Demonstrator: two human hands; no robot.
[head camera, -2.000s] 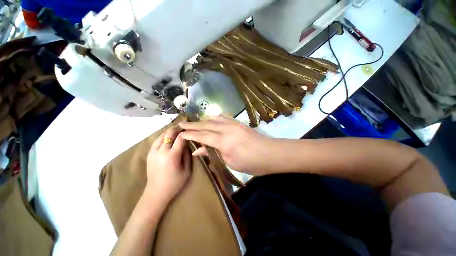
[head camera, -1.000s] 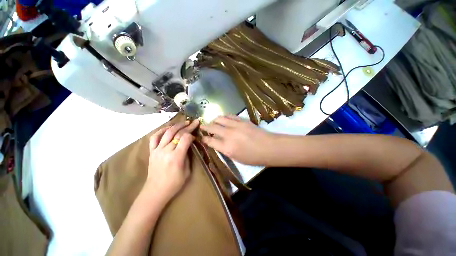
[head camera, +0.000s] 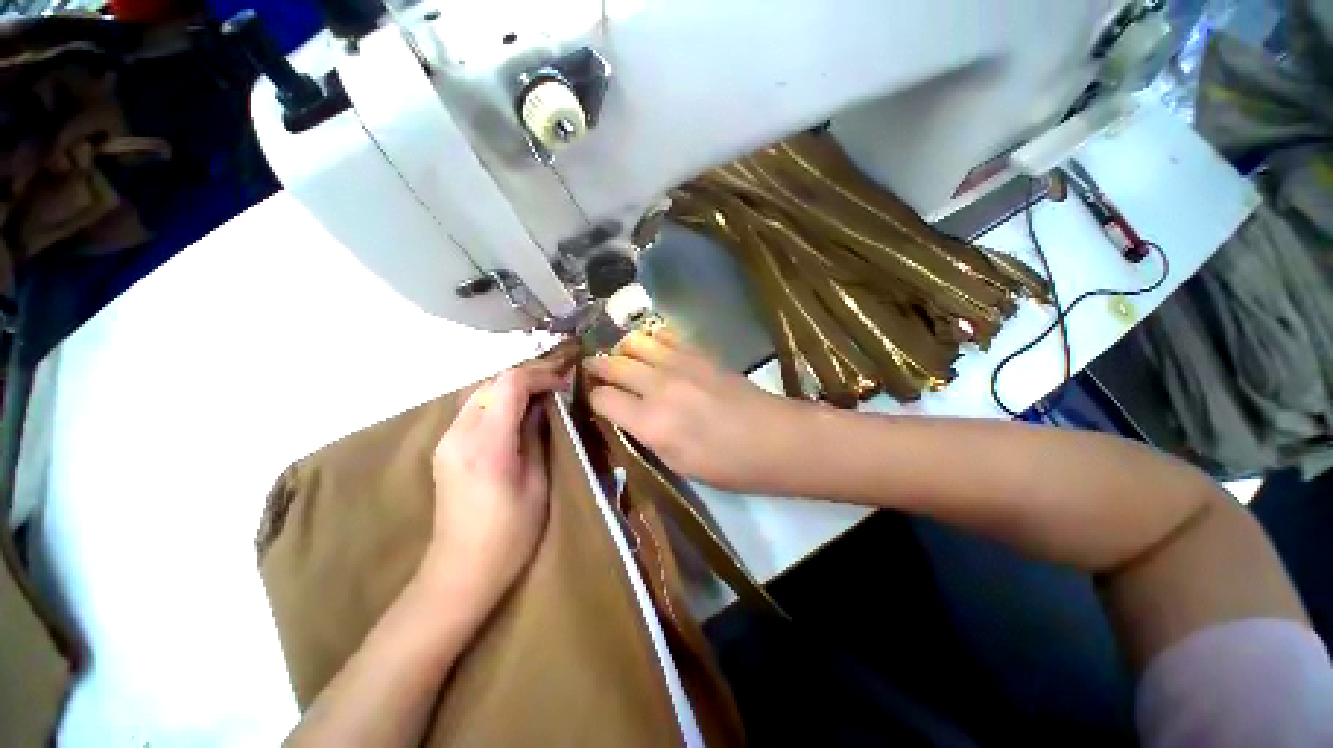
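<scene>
The tan-brown garment piece (head camera: 395, 541) lies on the table with its top edge at the needle area. A white edge strip (head camera: 632, 567) runs down its opening. A brown zipper (head camera: 702, 533) hangs beside it from under my right fingers. My left hand (head camera: 494, 475) lies on the cloth and pinches its edge near the presser foot. My right hand (head camera: 676, 402) holds the zipper's upper end just right of it, fingertips by the foot. The sewing machine (head camera: 424, 176) stands over both; the needle tip is hidden.
A fan of zippers (head camera: 863, 271) lies on the machine bed to the right. A red-and-black tool (head camera: 1111, 219) and black cord (head camera: 1064, 314) lie at the table's right end. Grey-green cloth (head camera: 1243, 336) is piled at right, brown cloth (head camera: 73, 205) at upper left. A dark-clothed lap is below.
The view has shifted, so the machine appears further right and larger. My left hand has turned slightly and its fingers draw the cloth edge together. The white strip shows more fully.
</scene>
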